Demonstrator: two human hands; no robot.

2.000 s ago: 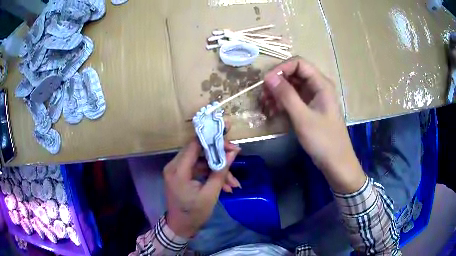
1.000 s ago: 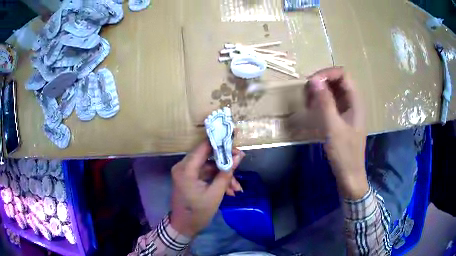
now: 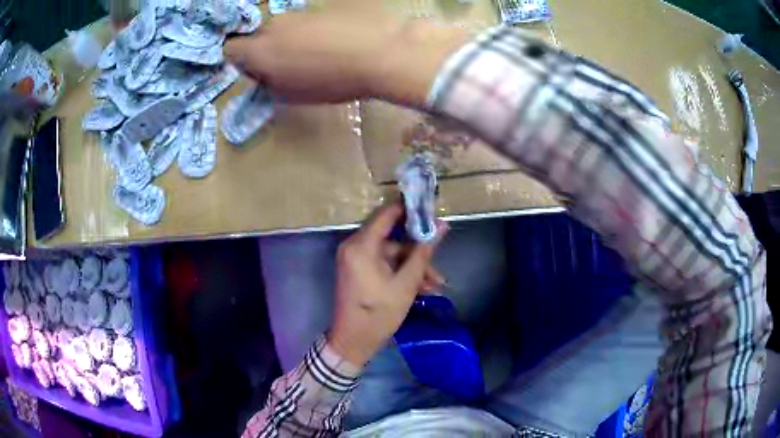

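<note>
My left hand (image 3: pixel 376 287) holds a pale grey foot-shaped piece (image 3: pixel 419 201) by its narrow end, toe end up, over the table's front edge. The piece is slightly blurred. My right hand (image 3: pixel 278 64) reaches across to the pile of foot-shaped pieces (image 3: pixel 150 73) at the table's left. A blurred foot-shaped piece (image 3: pixel 246 115) shows under my right hand and appears gripped by it, though the fingertips are hidden. No swab shows in my right hand. My right forearm and sleeve hide the swabs and the white dish.
A flat black phone (image 3: pixel 50 180) lies at the table's left end beside a glossy panel. Dark wet spots (image 3: pixel 432 137) mark the cardboard pad. A packet (image 3: pixel 523 10) is at the back. A crate with rows of pieces (image 3: pixel 150 342) stands below left. A thin pale strip (image 3: pixel 748 128) lies far right.
My right hand has swung left from beside the dish to the pile, and the swab is no longer visible. One piece now shows apart from the pile under it. My left hand still holds its piece.
</note>
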